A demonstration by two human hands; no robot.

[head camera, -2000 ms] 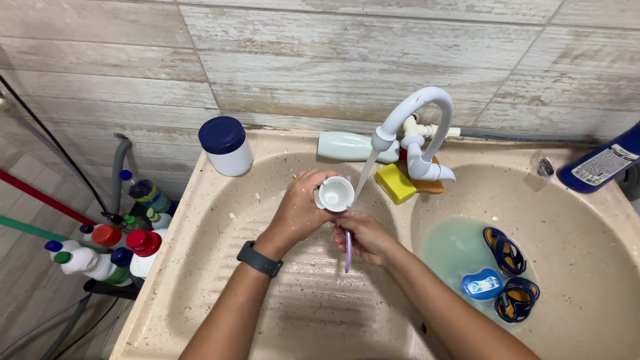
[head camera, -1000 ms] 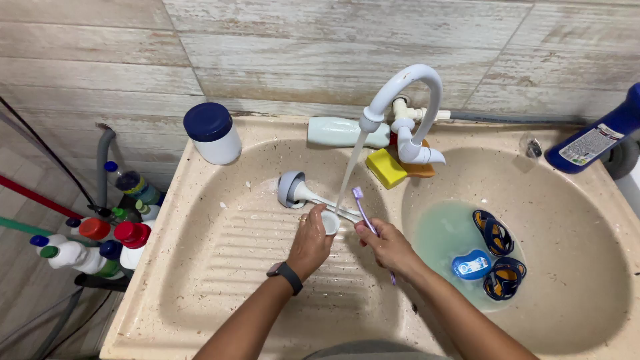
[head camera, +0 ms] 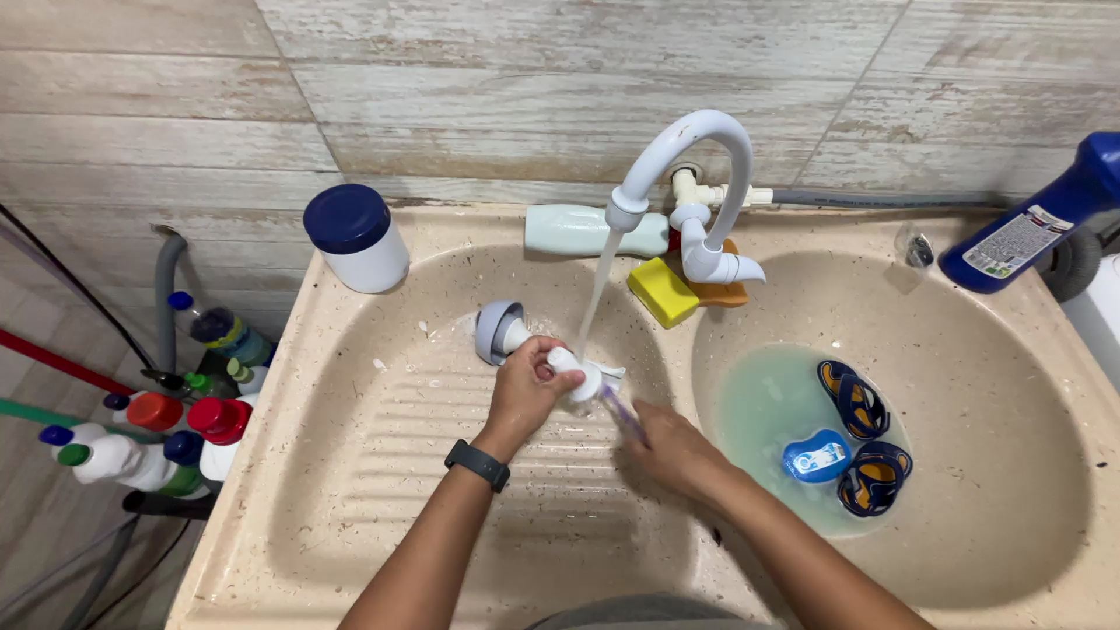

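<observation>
Near the running white faucet [head camera: 731, 166], my left hand [head camera: 528, 389] holds a small white plastic part [head camera: 577, 374] under the stream. My right hand [head camera: 674, 442] grips a purple toothbrush [head camera: 623, 416], its head against or close beside that part; blur hides the exact contact. Behind my left fingers, a grey cup-shaped piece with a white stem [head camera: 500, 332] lies in the left basin. Part of another white piece [head camera: 610, 371] shows just past the held part. A dark watch is on my left wrist.
A blue-lidded white jar [head camera: 357, 238], pale bottle [head camera: 560, 231] and yellow sponge [head camera: 663, 292] stand or lie along the back ledge. The right basin holds cloudy water, small sandals [head camera: 853, 400] and a blue item [head camera: 816, 456]. A blue bottle [head camera: 1015, 236] leans at right; several bottles [head camera: 131, 464] crowd the left.
Two seconds ago the hands were higher; they have come down. The right hand has brought the toothbrush from beside the stream, where it was held up a second ago, to the white part.
</observation>
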